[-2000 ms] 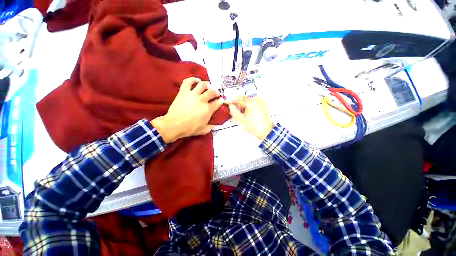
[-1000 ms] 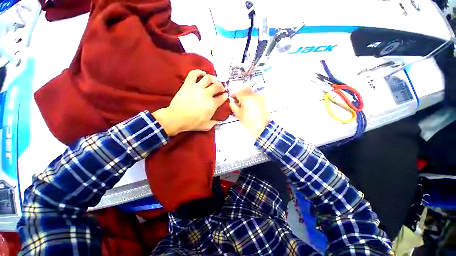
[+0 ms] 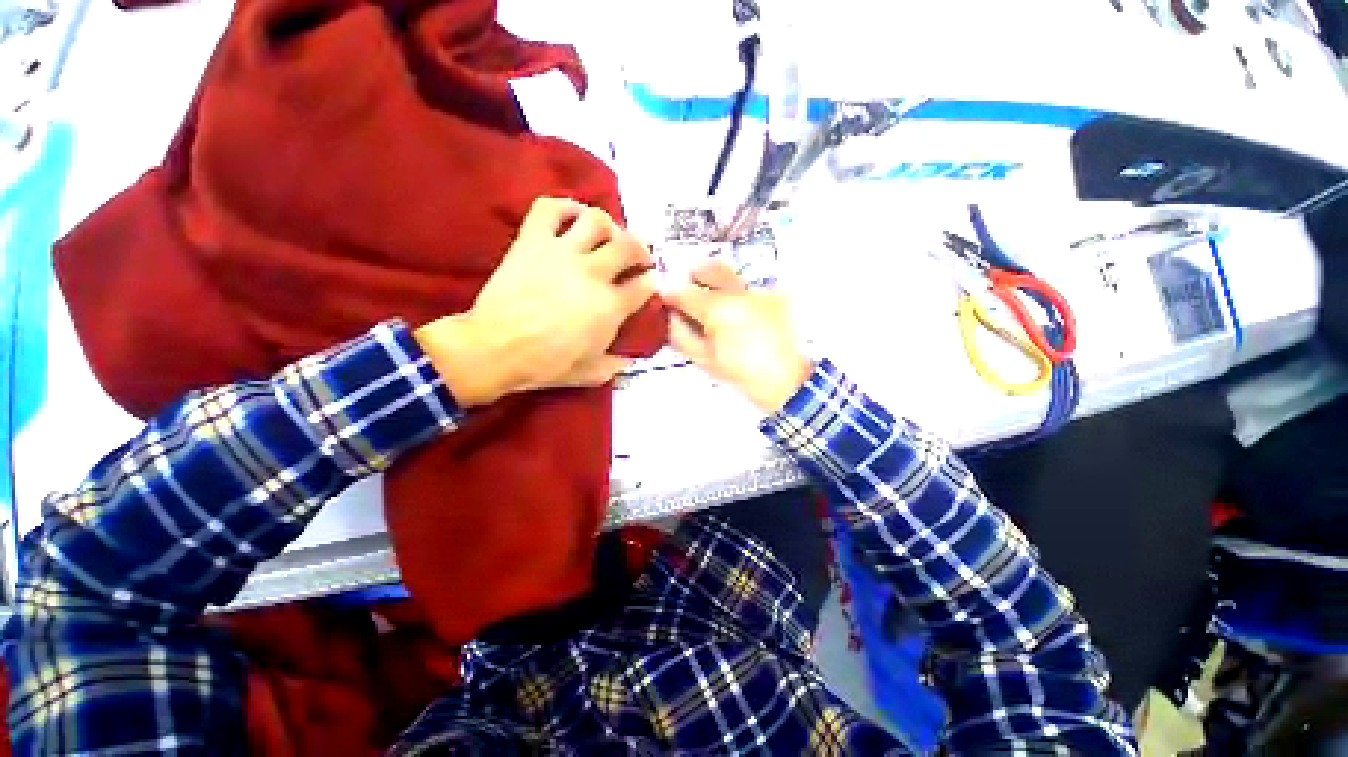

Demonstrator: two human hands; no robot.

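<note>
The rust-red garment piece [image 3: 355, 222] lies left of the needle area, with one part hanging over the table's front edge. My left hand [image 3: 555, 303] rests on its right edge and holds the fabric with bent fingers. My right hand [image 3: 739, 333] pinches the same edge between thumb and finger, close to my left fingertips. A small folded edge shows between the hands, mostly hidden by the fingers. The presser foot area [image 3: 717, 229] of the sewing machine is just behind my hands; whether the fabric is under the foot cannot be told.
Scissors with red and yellow loops [image 3: 1008, 340] lie on the white table right of my right hand. A dark blue cord [image 3: 1061, 396] hangs over the front edge there. The white machine head [image 3: 976, 141] spans the back right. Darker red fabric [image 3: 333, 680] lies below the table.
The whole view has shifted slightly. My hands stay together at the fabric edge, a little farther from the presser foot than one second ago.
</note>
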